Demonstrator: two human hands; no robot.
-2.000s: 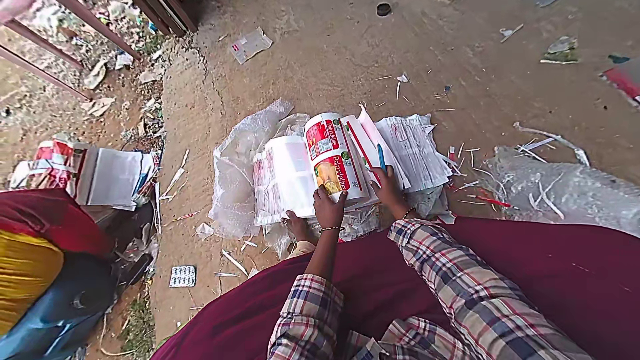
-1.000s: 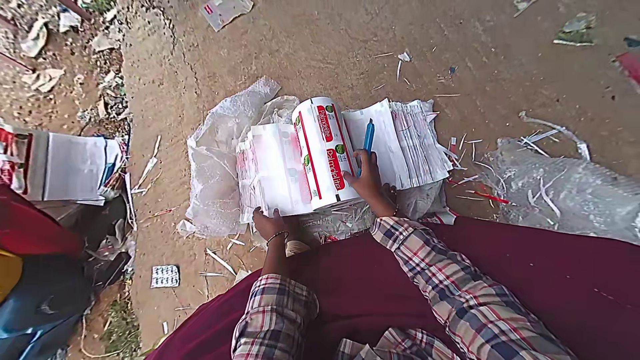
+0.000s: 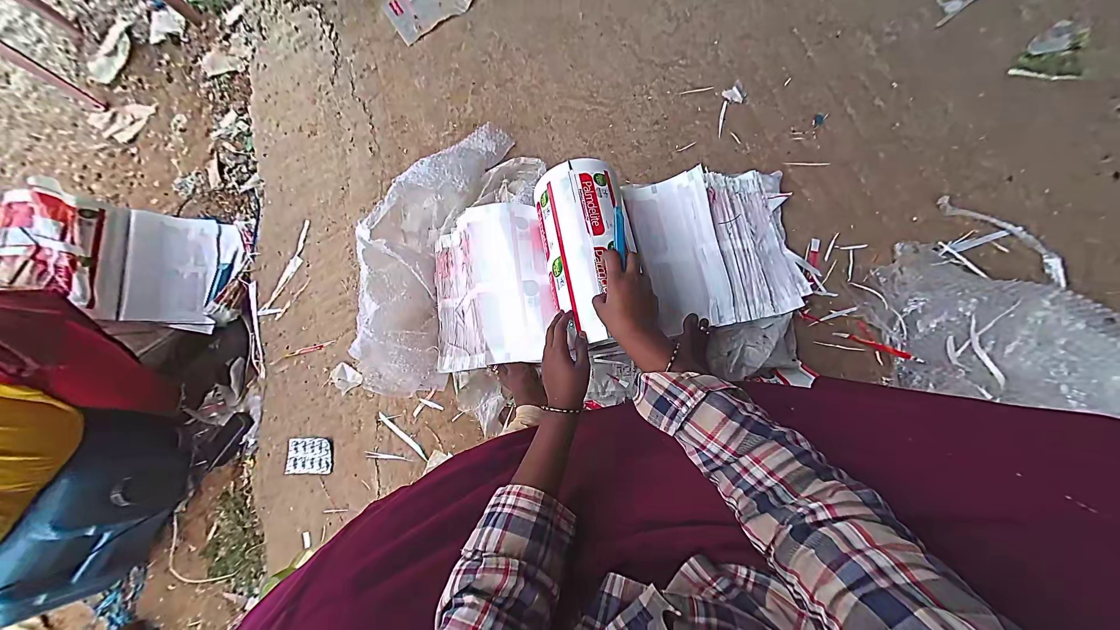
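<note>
A thick stack of printed white sheets (image 3: 687,236) lies fanned out in front of me, its middle bulging up with a red-and-white printed sheet (image 3: 569,236) on top. My right hand (image 3: 632,306) grips a blue pen-like tool (image 3: 619,234) and rests on that printed sheet. Beside it, my left hand (image 3: 564,359) touches the sheet's lower edge with its fingers slightly apart; whether it pinches the paper is unclear. Clear plastic wrapping (image 3: 394,271) lies beneath and left of the stack. My feet show partly at the near edge of the stack.
At the left, a seated person's clothed leg (image 3: 87,499) is beside another stack of printed sheets (image 3: 166,262). Crumpled plastic (image 3: 1024,324) lies at the right. Paper strips litter the concrete ground, and a blister pack (image 3: 309,456) lies at the lower left.
The bulging printed part has changed from a yellow picture panel to red lettering since two seconds ago. Since one second ago, my left hand has moved right, from the left-hand sheets to the bulging part's edge.
</note>
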